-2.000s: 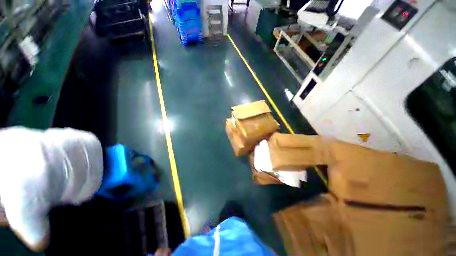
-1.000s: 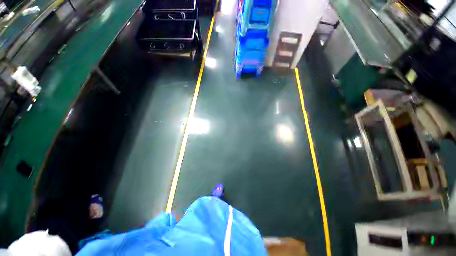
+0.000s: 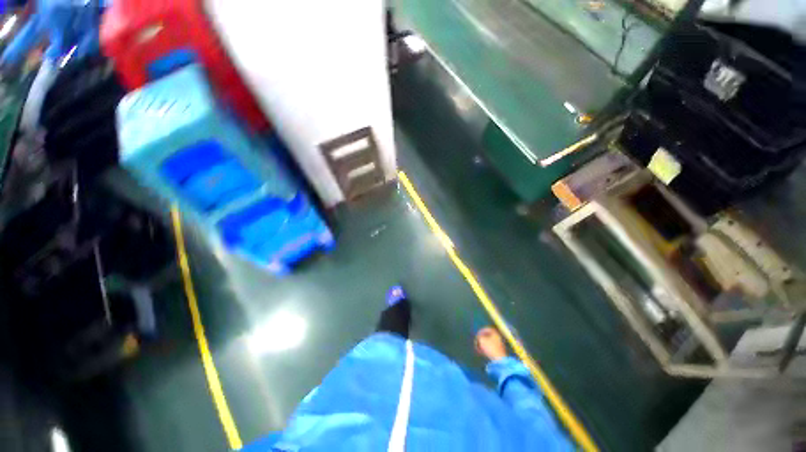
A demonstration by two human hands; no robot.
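Observation:
My right hand (image 3: 489, 342) is small and blurred at the end of a blue sleeve, beside the yellow floor line; I cannot tell if it holds anything. My left hand is not in view. Nearest ahead on the left stands a stack of blue crates (image 3: 221, 181), with a pale blue one on top. The front of my blue smock and one shoe (image 3: 396, 296) show at the bottom centre over the green floor.
A red crate (image 3: 163, 40) stands behind the blue stack, beside a white panel (image 3: 305, 71). A green bench (image 3: 521, 79) is at the upper right. A pale frame (image 3: 641, 282) with cartons stands at the right. Yellow lines (image 3: 460, 265) mark the floor.
The view has moved forward along the aisle and turned. The cartons and white machine on the right have left view. The blue stack is larger and nearer. My right hand has come into view.

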